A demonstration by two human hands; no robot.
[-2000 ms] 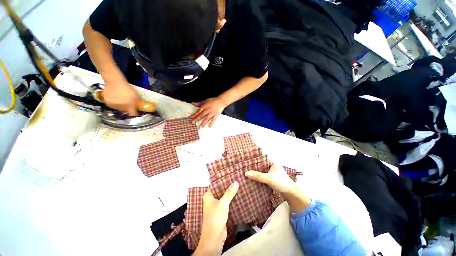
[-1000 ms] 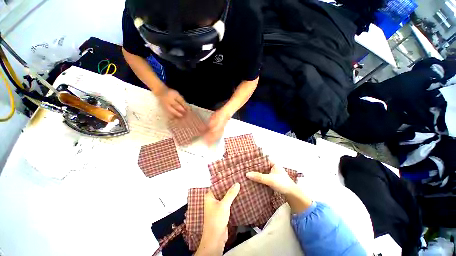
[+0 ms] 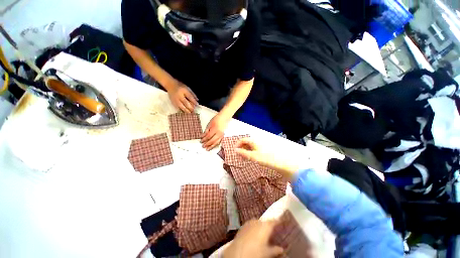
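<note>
My left hand (image 3: pixel 254 241), blurred at the bottom edge, holds blurred plaid pocket pieces (image 3: pixel 293 235) low at its right. My right hand (image 3: pixel 251 151), in a blue sleeve, is over the top of a pile of red-brown plaid pieces (image 3: pixel 244 171); its fingertips are bent at the cloth, and whether they pinch it I cannot tell. Another plaid stack (image 3: pixel 203 207) lies left of that pile, partly on a black fabric piece (image 3: pixel 164 229), with a narrow plaid strip (image 3: pixel 160 235) beside it. A separate pocket piece (image 3: pixel 150 152) lies further left.
Across the white ironing table (image 3: pixel 96 201), a second person's hands (image 3: pixel 214 132) are at a plaid piece (image 3: pixel 185 126). A steam iron (image 3: pixel 80 103) rests at the left. Black cloth heaps (image 3: pixel 297 65) lie behind, with more black cloth (image 3: pixel 353 176) at the right.
My hands have parted from the held plaid stack: the left moved down and right with pieces, the right moved up and left. The second person's plaid piece now lies flat.
</note>
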